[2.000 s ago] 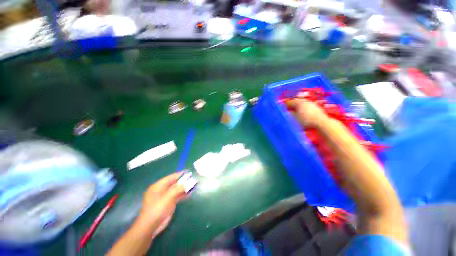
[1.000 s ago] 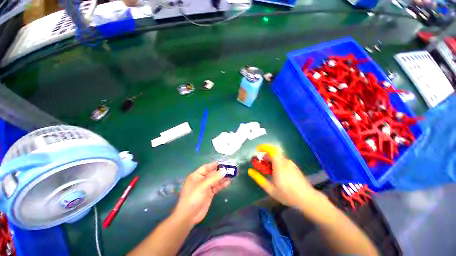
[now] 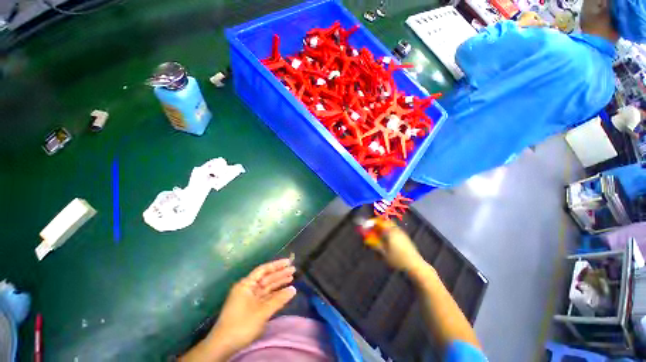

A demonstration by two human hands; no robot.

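Note:
My right hand [image 3: 397, 247], with yellow finger cots, is blurred over the black blister tray [image 3: 368, 283]. It grips a red spring clamp [image 3: 368, 228]; whether a device unit is in its jaws is too blurred to tell. Other red-and-white clamps [image 3: 397, 207] lie at the tray's far edge, just beyond that hand. My left hand [image 3: 258, 300] is over the bench's near edge, fingers loosely bent and apart; a tiny bit shows at its fingertips, too small to identify.
A blue bin [image 3: 283, 138] heaped with red clamps stands beyond the tray. On the green bench are a crumpled wipe [image 3: 173, 208], blue stick [image 3: 116, 201], white block [image 3: 65, 225], dispenser bottle [image 3: 183, 106] and small units [image 3: 57, 140]. A person in a blue smock [image 3: 524, 92] is at right.
The view has turned right. My right hand went into the bin, came back beside my left with a clamp, then moved over the tray. The device unit no longer shows in my left hand.

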